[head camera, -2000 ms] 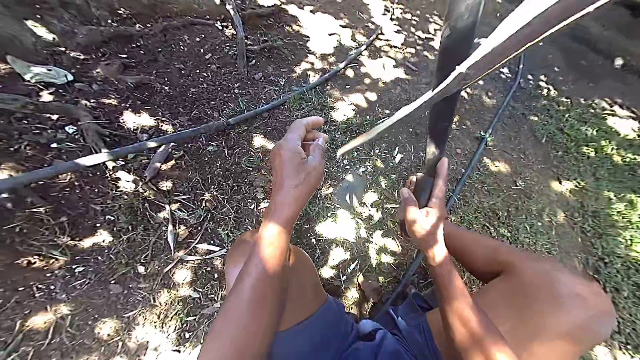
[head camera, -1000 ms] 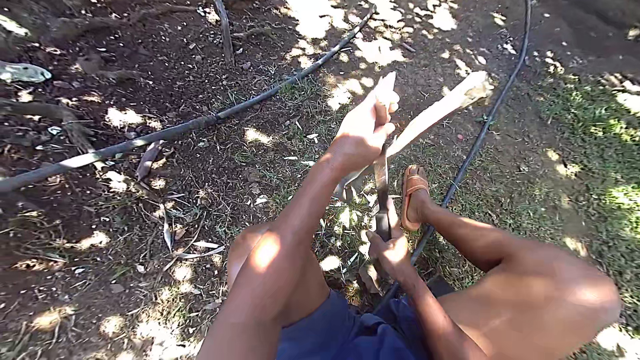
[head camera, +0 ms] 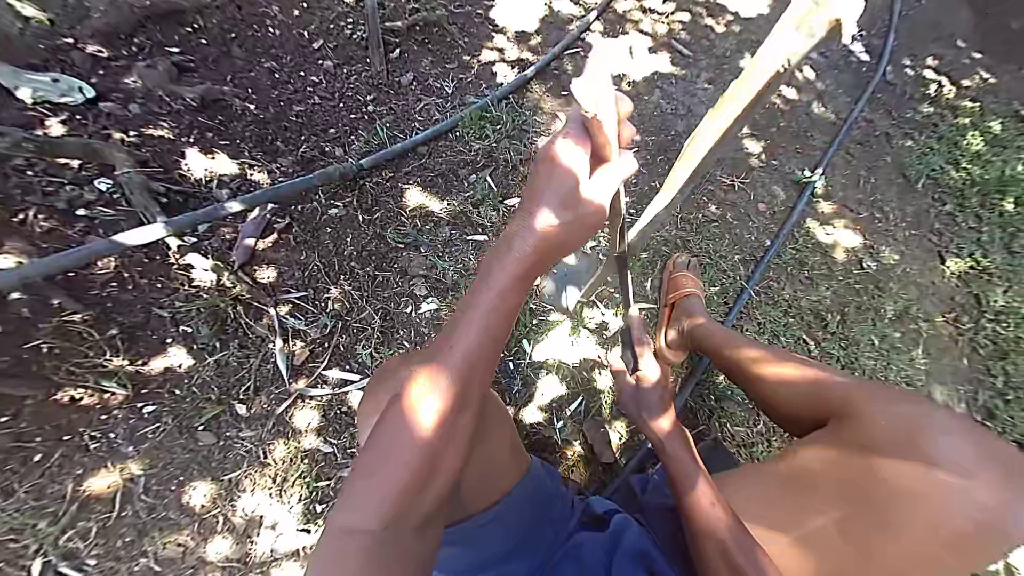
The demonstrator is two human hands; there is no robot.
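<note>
Stretched up and forward, my left hand (head camera: 572, 176) grips the upper part of a long, narrow, dark strip (head camera: 622, 256); whether this is a blade or plant material cannot be told. Glare washes out the pale end above the fingers. Closer to my body, my right hand (head camera: 644, 392) holds the strip's lower part, between my knees. A long pale strip, apparently split wood or stalk (head camera: 720, 120), slants from beside the dark strip to the upper right, its far end overexposed.
My sandaled foot (head camera: 680, 300) is right of the strip. A black hose (head camera: 280, 192) crosses the soil at left, and another dark hose (head camera: 788, 228) runs at right. Roots (head camera: 128, 172), dry leaves and a stick (head camera: 374, 40) lie at left; grass (head camera: 972, 224) grows at right.
My left hand, empty two seconds ago, moved up and right and closed on the dark strip. My right hand is lower than at first. The pale strip now slants differently.
</note>
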